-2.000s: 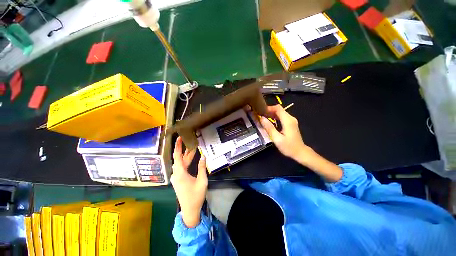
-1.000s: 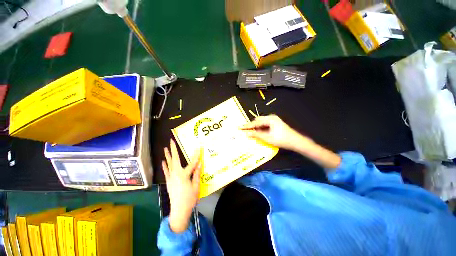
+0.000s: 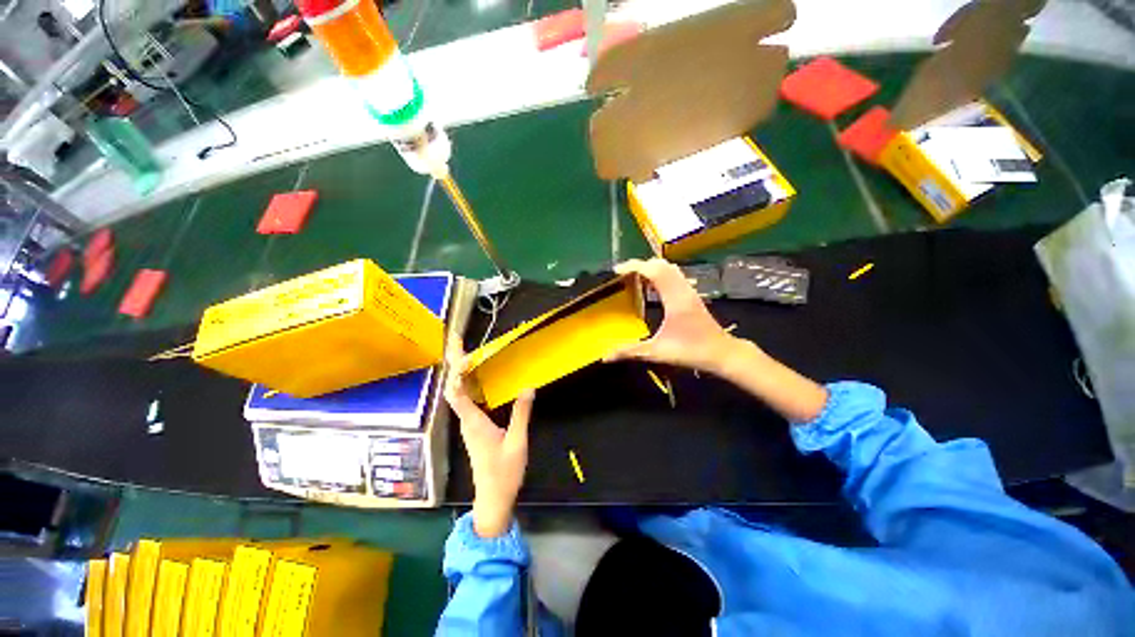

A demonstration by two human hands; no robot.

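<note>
A yellow product carton (image 3: 560,348) is held tilted above the black mat, a long narrow side facing me, with a thin brown edge along its top. My left hand (image 3: 489,429) grips its left end, thumb near the lower corner. My right hand (image 3: 682,326) grips its right end, fingers over the top corner. The inside of the carton cannot be seen. Another closed yellow carton (image 3: 324,330) sits tilted on the blue platform of the weighing scale (image 3: 349,460) at the left.
A signal tower light (image 3: 380,75) stands behind the scale. Open cartons with papers (image 3: 716,205) and red pads (image 3: 286,212) lie on the green belt. Dark printed packs (image 3: 766,280) and small yellow strips (image 3: 576,465) lie on the mat. Closed cartons (image 3: 249,591) stand lower left; a plastic bag (image 3: 1098,324) hangs right.
The held carton was open, then closed with its printed top facing up; now it is lifted and turned so a narrow side shows. Both hands hold its ends. The camera view has shifted upward.
</note>
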